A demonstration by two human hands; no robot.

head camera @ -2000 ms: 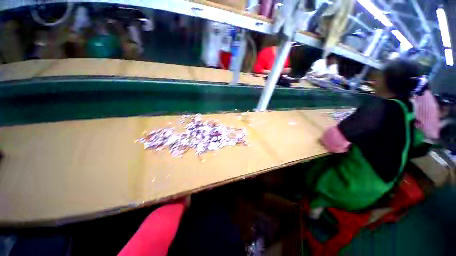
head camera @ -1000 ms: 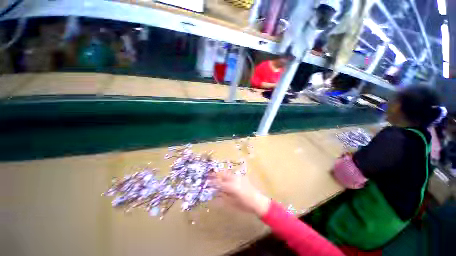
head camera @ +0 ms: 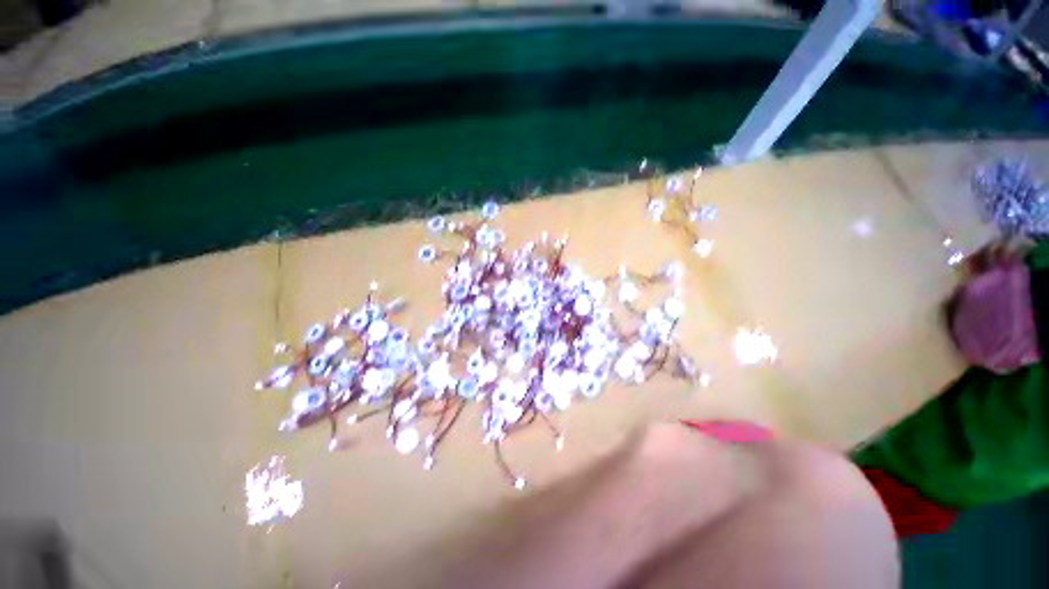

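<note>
A tangled pile of wired discs lies on the tan bench, with thin red-brown leads and tiny white plugs. A few more wired discs lie apart at its upper right. A blurred skin-coloured shape, apparently my right hand, fills the lower middle very close to the camera, below the pile. A bit of red sleeve shows at its upper edge. Its fingers cannot be made out, nor whether it holds anything. My left hand is not in view.
Small white parts lie in clusters at the lower left and right of the pile. A green conveyor and metal upright stand behind. A neighbour's pink sleeve and another pile are at right.
The view has tilted down and closer to the pile. My right hand, earlier at the pile's right side, now appears large and blurred near the camera.
</note>
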